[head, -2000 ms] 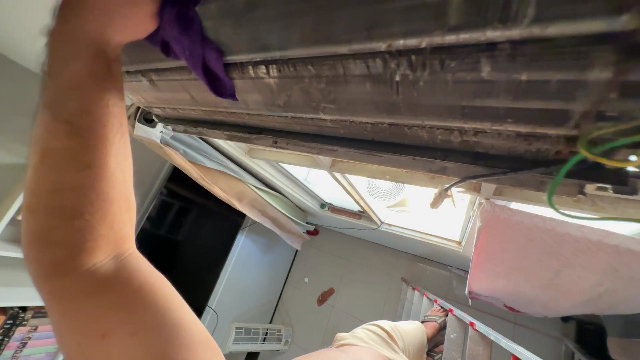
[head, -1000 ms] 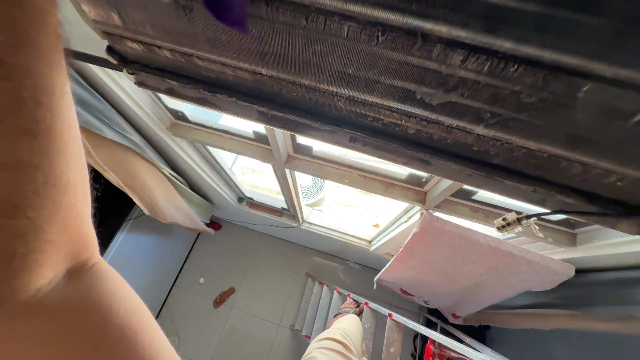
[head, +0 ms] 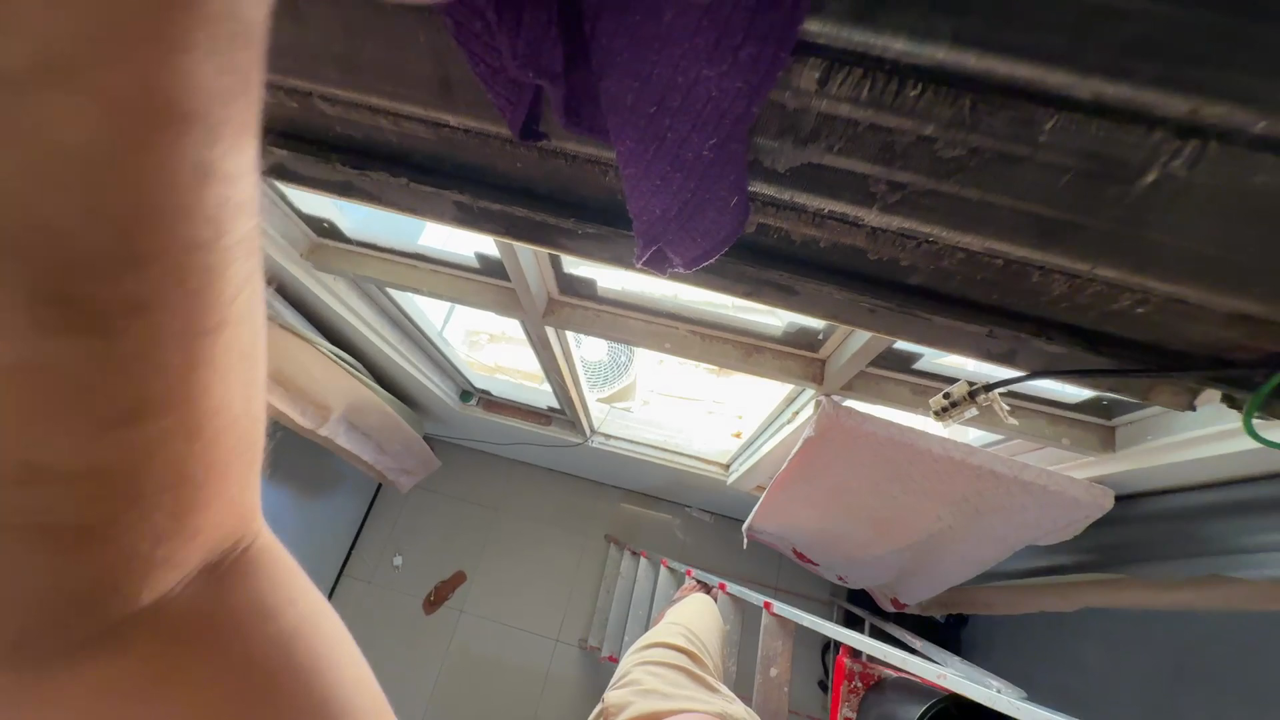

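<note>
My left forearm (head: 130,330) rises along the left side of the view. Only a sliver of my left hand (head: 412,2) shows at the top edge, beside the bunched purple cloth (head: 685,130) that hangs from it. The cloth lies in front of the dark, dirt-streaked finned unit (head: 950,190), apparently an air conditioner's indoor part; whether it touches the fins, I cannot tell. My right hand is out of view. A white connector (head: 955,402) dangles on a black cable below the unit, with a green wire (head: 1262,410) at the right edge.
My leg (head: 675,650) in beige cloth rests on a metal stepladder (head: 840,625). Behind are framed windows (head: 690,400), with a fan unit (head: 605,370) outside. A pale cloth-covered panel (head: 920,500) stands at right, curtains (head: 345,400) hang left, and a brown sandal (head: 443,592) lies on the tiled floor.
The purple cloth, at the upper left two seconds ago and barely visible one second ago, now hangs at top centre. The view has swung noticeably.
</note>
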